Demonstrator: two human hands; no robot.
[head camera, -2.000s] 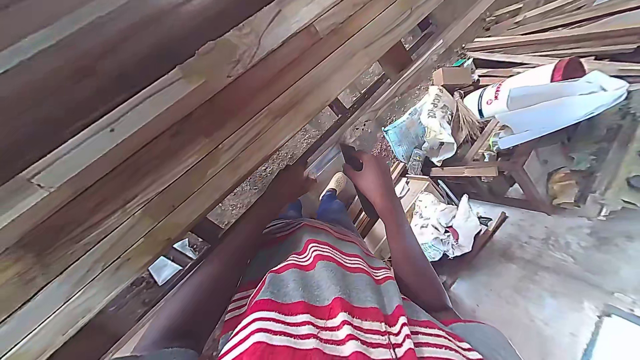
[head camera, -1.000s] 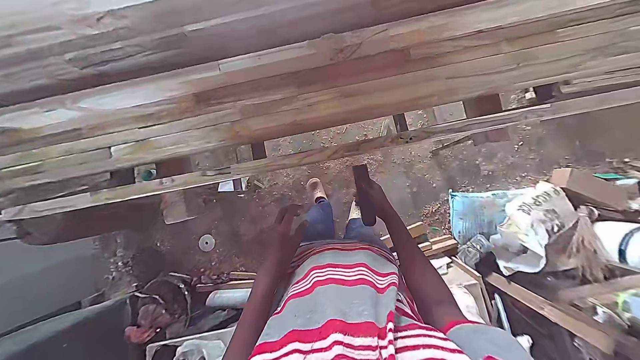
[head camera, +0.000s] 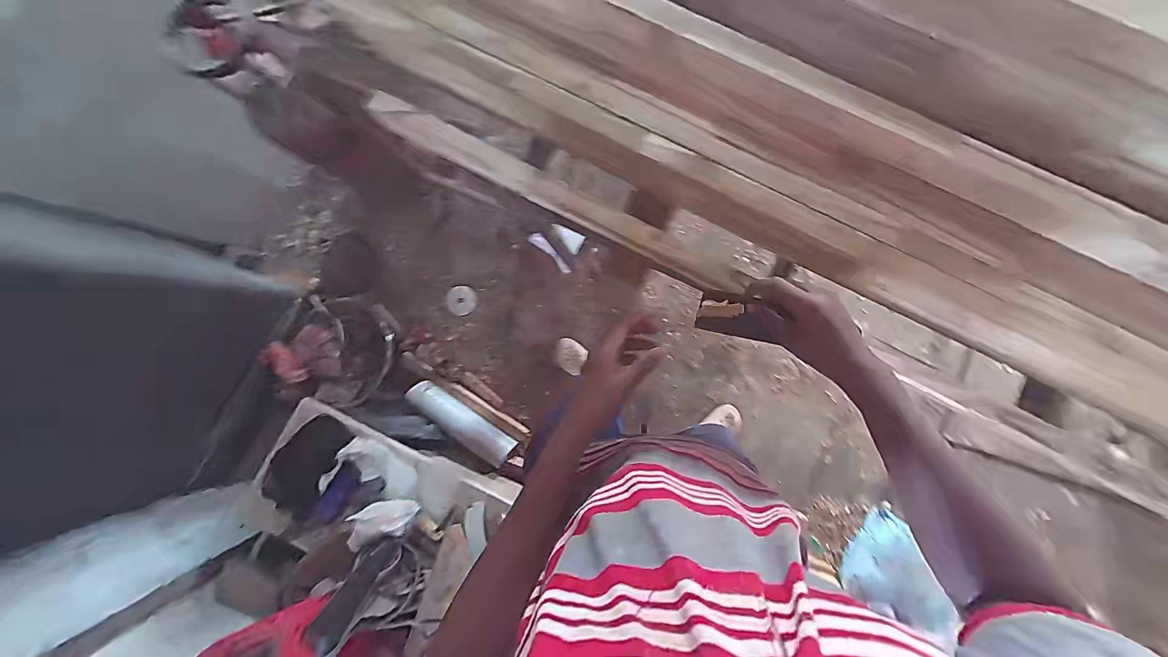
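My right hand (head camera: 803, 315) grips a dark, flat block-like object (head camera: 744, 319) with a pale wooden-looking end, held close beside the lower rail (head camera: 538, 192) of a wooden frame. What exactly the object is, I cannot tell. My left hand (head camera: 625, 351) hangs in the air with fingers apart and slightly curled, holding nothing, left of the object. Long wooden planks (head camera: 776, 155) run side by side above both hands. Motion blurs the view.
At the lower left stands a box (head camera: 456, 488) with cloths and scraps. Near it lie a light-coloured cylinder (head camera: 463, 422) and wood strips. A round disc (head camera: 461, 300) and white scraps (head camera: 558, 246) lie on the ground. A light blue bag (head camera: 894, 566) sits at lower right.
The view has swung far to the left. My right hand, which held the dark object upright over the ground, now holds it beside the frame's rail, and the object lies more level.
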